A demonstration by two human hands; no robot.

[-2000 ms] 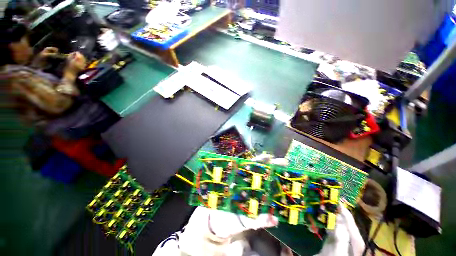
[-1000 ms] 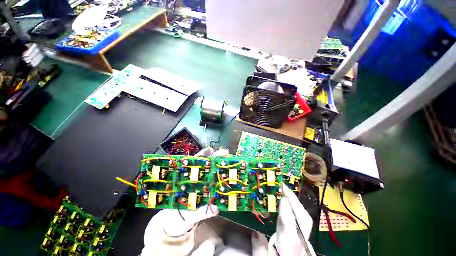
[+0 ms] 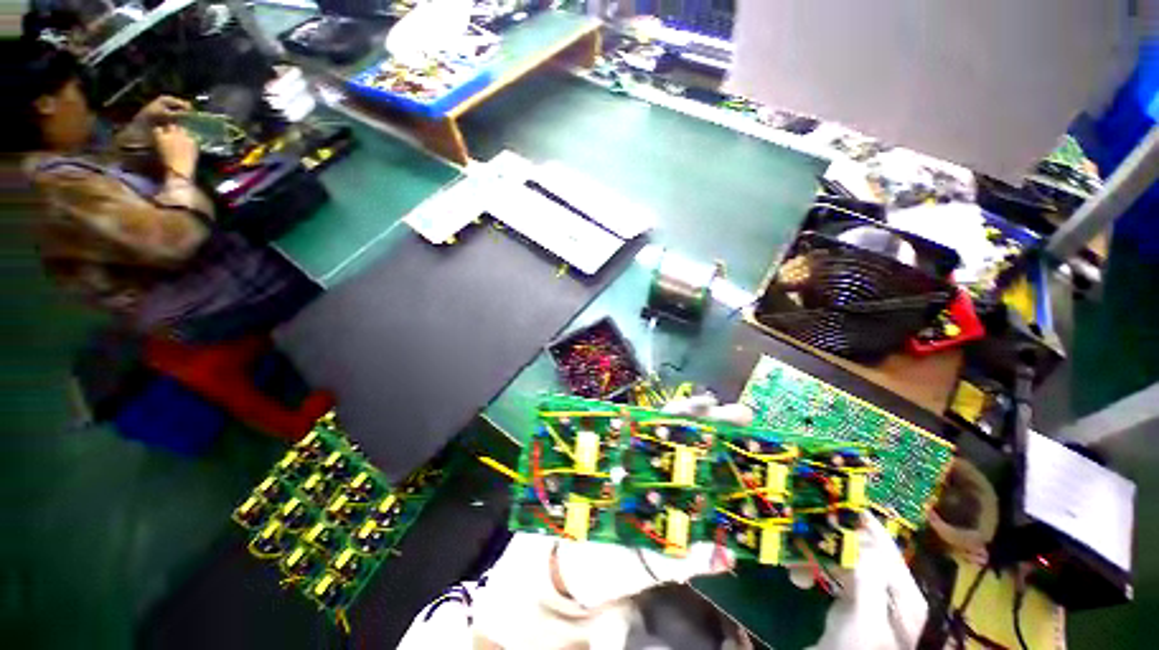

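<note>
A green PCB panel (image 3: 693, 489) is held up in front of me, component side towards me, with rows of yellow transformers and red, yellow and black lead wires. My left hand (image 3: 572, 590), in a white glove, holds its lower left edge, with fingertips showing behind its top edge. My right hand (image 3: 877, 590), also in a white glove, is at its lower right corner. Whether the right hand also holds a tool cannot be seen. A second PCB panel (image 3: 845, 425) lies flat behind the held one.
Finished panels (image 3: 324, 514) lie at lower left. Behind the work are a small parts tray (image 3: 595, 359), solder wire reel (image 3: 683, 285), pale boards (image 3: 559, 226) and black fan (image 3: 845, 295). The soldering station (image 3: 1078, 508) is at right. A person (image 3: 121, 216) sits at left.
The view swung right and then back left, so the seated person is in view again. The panel stays held in my gloved hands, component side towards me.
</note>
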